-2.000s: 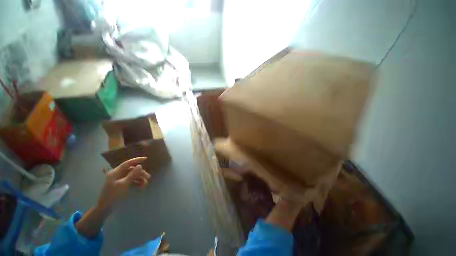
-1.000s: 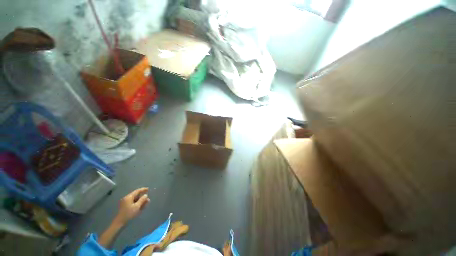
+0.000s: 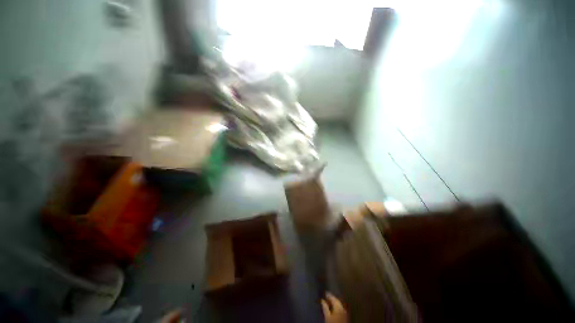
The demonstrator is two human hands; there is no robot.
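Note:
The view is blurred. A small open brown carton (image 3: pixel 215 255) stands on the grey floor at lower centre. A brown cardboard piece or carton (image 3: pixel 307 202) is upright just right of it, beside the large brown open-topped crate (image 3: pixel 362 271). My right hand (image 3: pixel 334 309) shows only as fingers at the bottom edge, below that piece and against the crate's left side. I cannot tell if it holds anything. My left hand (image 3: pixel 171 317) is cut off by the bottom edge, with only fingertips showing, left of the small carton.
An orange-red open carton (image 3: pixel 123 208) stands at left, next to a green carton with a pale brown top (image 3: pixel 180 142). A crumpled pale bag (image 3: pixel 277 120) lies behind. A round whitish item (image 3: pixel 101 290) is at lower left. A pale wall (image 3: pixel 492 139) runs along the right.
The large carton that covered the right side is gone from there, and the crate's dark inside shows. A brown piece now appears beside the crate. Both hands are lower in the picture.

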